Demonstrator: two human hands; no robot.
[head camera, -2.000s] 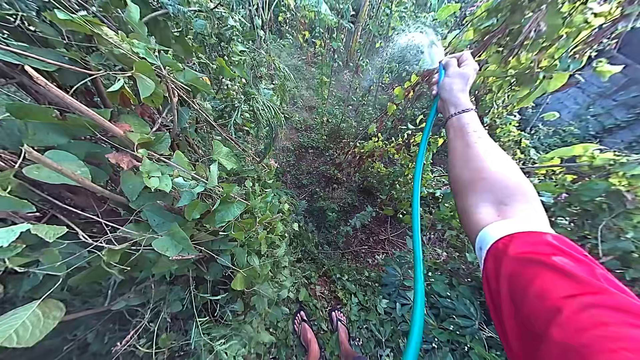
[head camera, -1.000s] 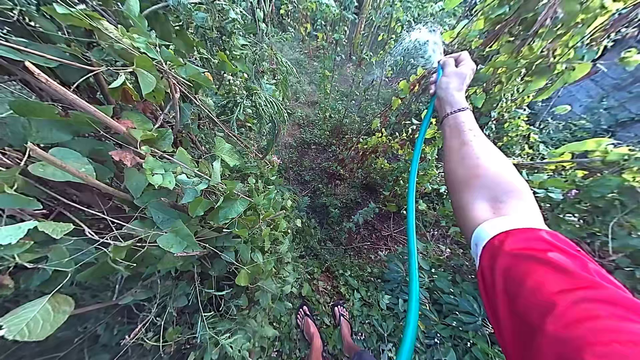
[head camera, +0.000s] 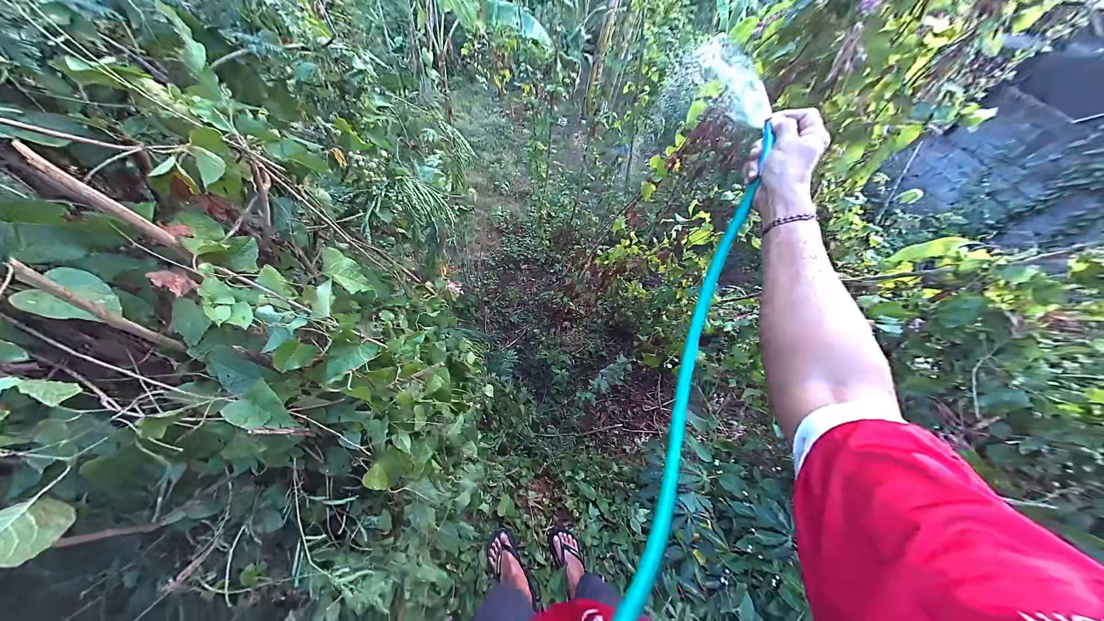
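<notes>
Stretched out at the upper right, my right hand (head camera: 790, 155) is closed around the front end of a turquoise garden hose (head camera: 687, 371). A spray of water (head camera: 733, 82) fans out from the hose end, up and to the left over the plants. From the hand, the hose hangs in a long curve down to the bottom edge, left of my red sleeve (head camera: 914, 517). A thin dark bracelet (head camera: 788, 222) circles the right wrist. My left hand is not in view.
Dense leafy vines (head camera: 345, 362) and dry branches (head camera: 103, 207) crowd the left side. A narrow strip of leaf-littered ground (head camera: 552, 336) runs ahead of my feet in flip-flops (head camera: 565, 552). Beyond the right-hand foliage is a grey surface (head camera: 1009, 155).
Water keeps spraying from the hose in my right hand, and its spread looks a little different. The hand's grip has not plainly changed.
</notes>
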